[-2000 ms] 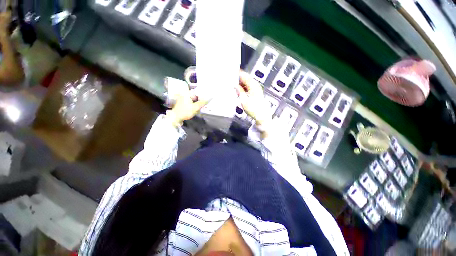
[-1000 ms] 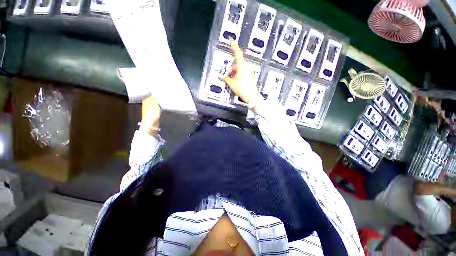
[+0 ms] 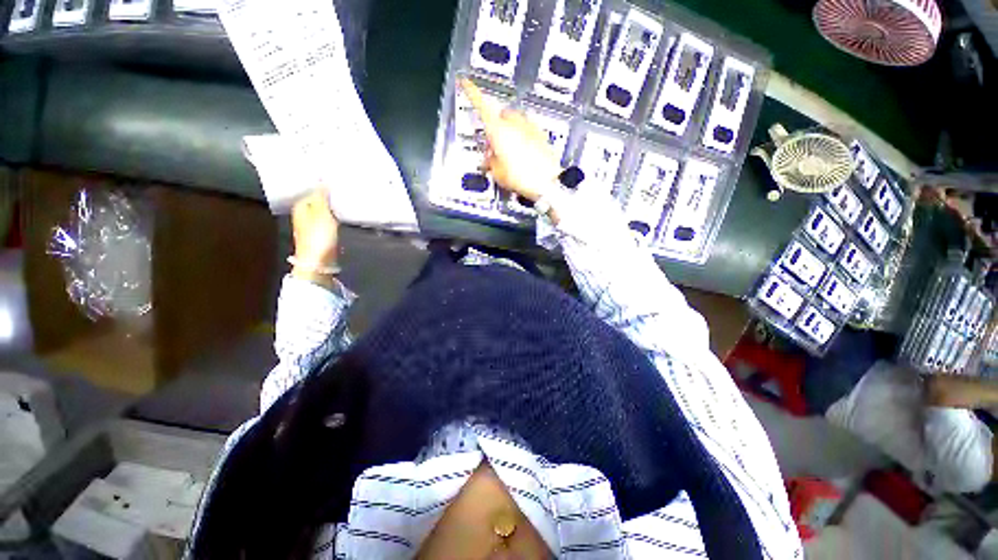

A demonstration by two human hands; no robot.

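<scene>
My left hand (image 3: pixel 315 232) holds the lower end of a long white label strip (image 3: pixel 317 104) with rows of small print, left of the tray. My right hand (image 3: pixel 514 148) is over the left part of a clear blister tray (image 3: pixel 717 224), index finger extended to the gap between the two rows. The tray holds two rows of white units (image 3: pixel 628 63) with dark ovals and black print. My hand partly hides the lower row. I cannot tell whether a label is at my right fingertips.
A cream fan (image 3: pixel 811 162) stands right of the tray, a pink fan (image 3: pixel 879 26) beyond. Another filled tray (image 3: pixel 823 260) lies at right. More units (image 3: pixel 68 13) are at upper left. An open brown carton (image 3: pixel 197 284) with crumpled clear plastic (image 3: pixel 104 257) is at lower left. Another person's arm (image 3: pixel 963 392) shows at right.
Earlier both hands were together at the strip; they then moved apart, the strip going left with my left hand. Since one second ago, my right index finger has moved slightly left over the tray.
</scene>
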